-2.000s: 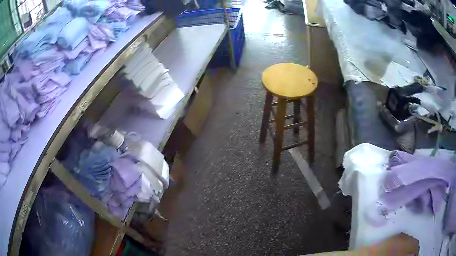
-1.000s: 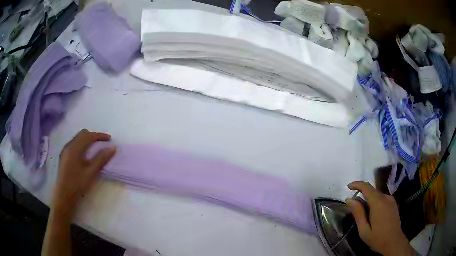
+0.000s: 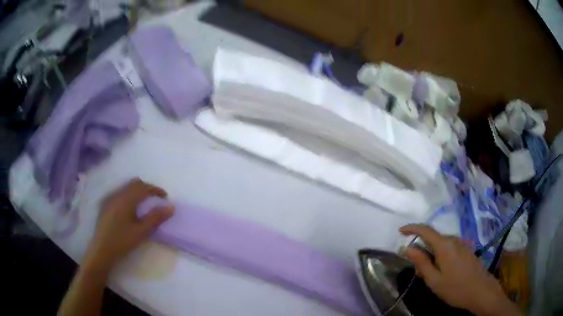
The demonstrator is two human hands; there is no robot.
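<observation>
A long lilac strip (image 3: 259,252) lies slanting across the white pressing table (image 3: 185,162). My left hand (image 3: 133,213) is at its left end, thumb and fingers closed around the end. My right hand (image 3: 447,265) grips the handle of the steam iron (image 3: 386,278); its silver soleplate tip touches the strip's right end. The iron's lower part is cut off by the bottom edge. The picture is slightly blurred.
A thick stack of curved white strips (image 3: 321,99) lies behind the strip. A lilac folded bundle (image 3: 170,71) and a draped lilac pile (image 3: 86,133) are at left. A blue-and-white striped heap (image 3: 472,197) and rolled white bundles (image 3: 407,92) are at right. A brown board (image 3: 370,31) stands behind.
Two seconds ago the view showed the aisle and a stool. Since one second ago the view has shifted and tilted. Both hands keep their hold at the strip's ends.
</observation>
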